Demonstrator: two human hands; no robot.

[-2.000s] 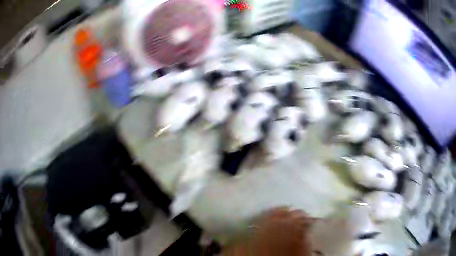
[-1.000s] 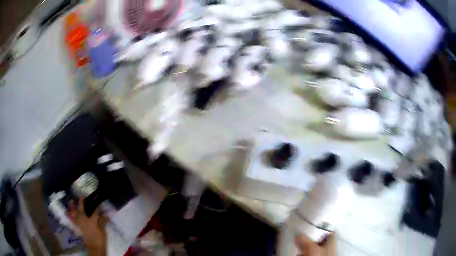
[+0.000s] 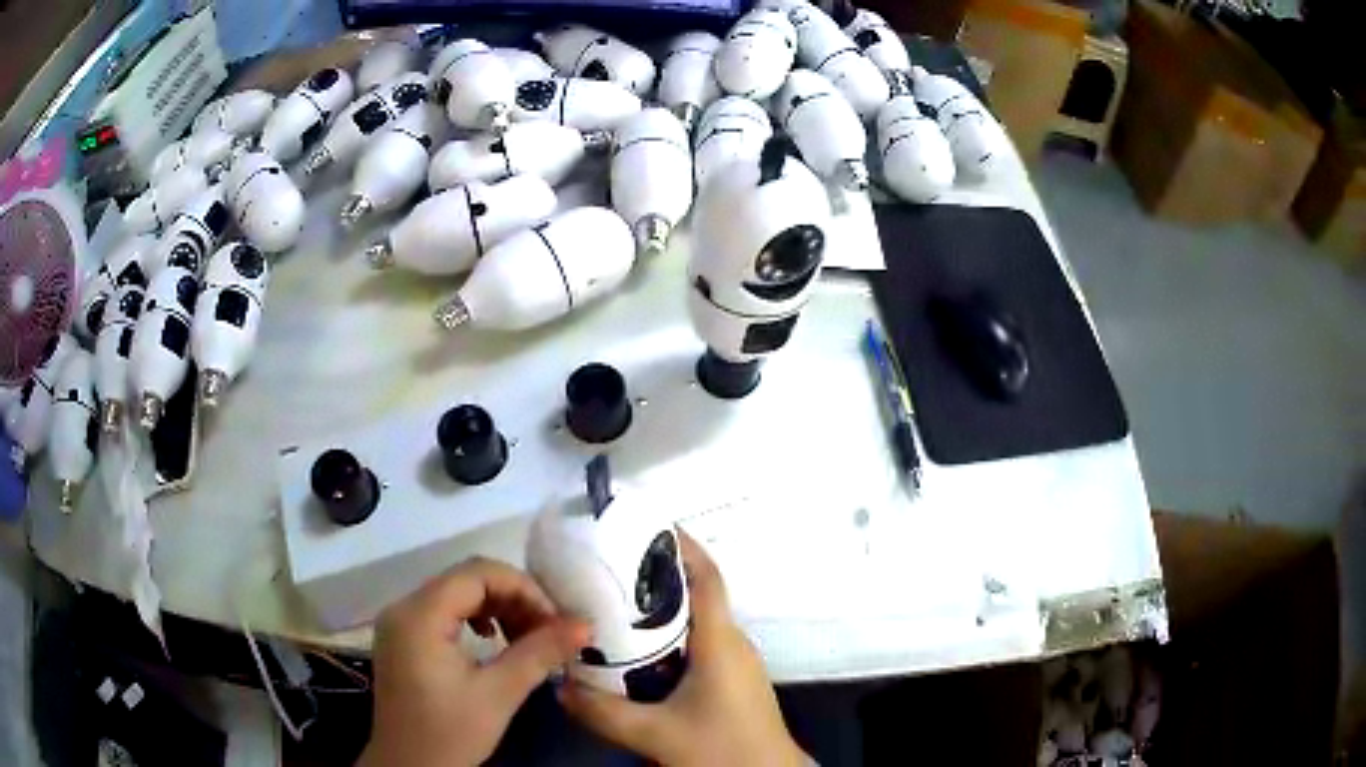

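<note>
A white bulb camera is held at the front edge of the desk, its black lens facing right and a small black tab standing on its head. My right hand grips its body from the right and below. My left hand is at its left side, thumb and fingertips at the dark seam; whether they pinch something small is hidden. The white test socket strip lies just beyond, with several black lamp holders. Another bulb camera stands upright in the rightmost holder, also with a black tab on top.
Many bulb cameras lie across the back and left of the desk. A mouse sits on a black mouse pad, with a pen beside it. A pink fan is at the left. Cartons stand at the back right.
The view has swung right and steadied. My left hand has come from the dark area at lower left to the bulb camera. My right hand and the camera are now centred in front of the strip.
</note>
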